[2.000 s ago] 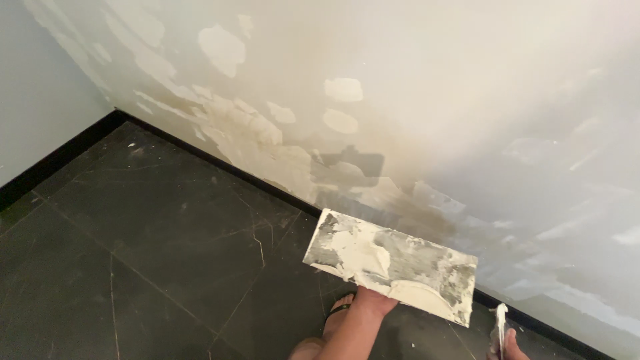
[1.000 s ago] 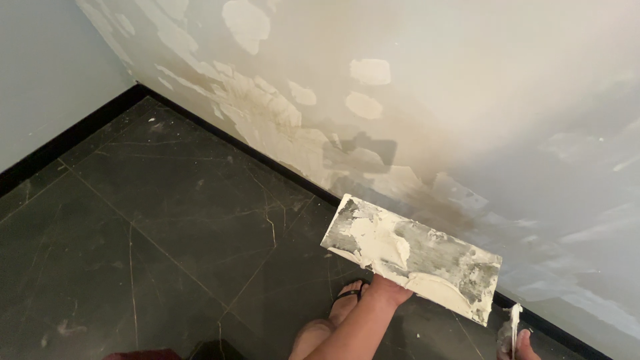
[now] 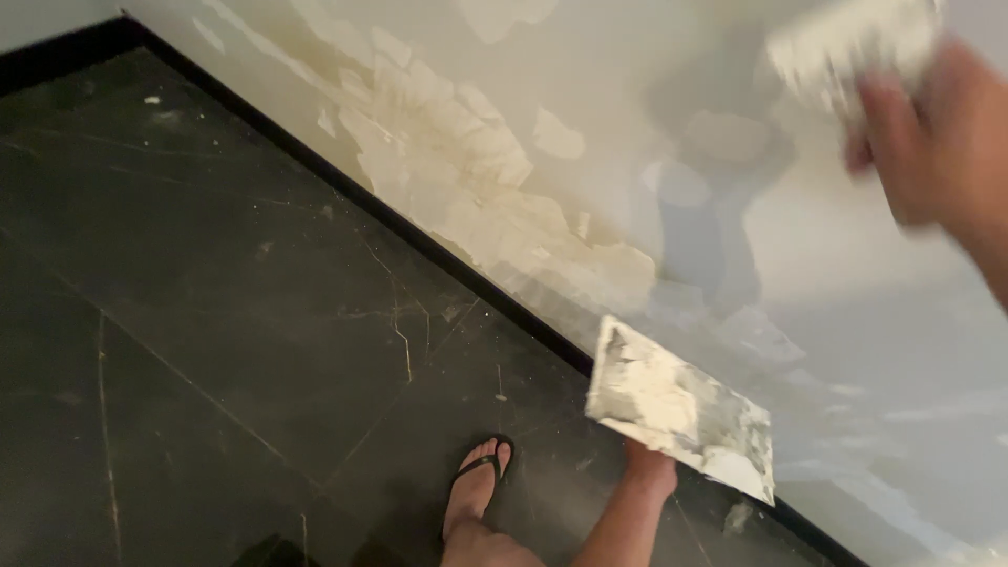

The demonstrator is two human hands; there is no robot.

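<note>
My left hand [image 3: 652,466] grips a flat rectangular metal plate [image 3: 713,409] from beneath; its handle is hidden. White filler paste [image 3: 650,398] lies smeared over the plate, thickest toward its left half and lower edge. At the upper right, my right hand [image 3: 917,138] is closed on a wide putty knife [image 3: 854,47], whose blade is coated with the same paste and blurred. The knife is in front of the wall [image 3: 850,260]; whether it touches cannot be told. Pale filler patches [image 3: 488,189] spread over the wall's lower part.
A black baseboard [image 3: 362,197] runs diagonally from the corner at the upper left to the lower right. Dark veined floor tiles [image 3: 197,315] bear small white specks. My foot in a black flip-flop [image 3: 476,476] stands near the bottom centre.
My right hand has risen from the lower right to the upper right, and the putty knife's broad blade now shows. The left hand still holds the plate. The view has shifted.
</note>
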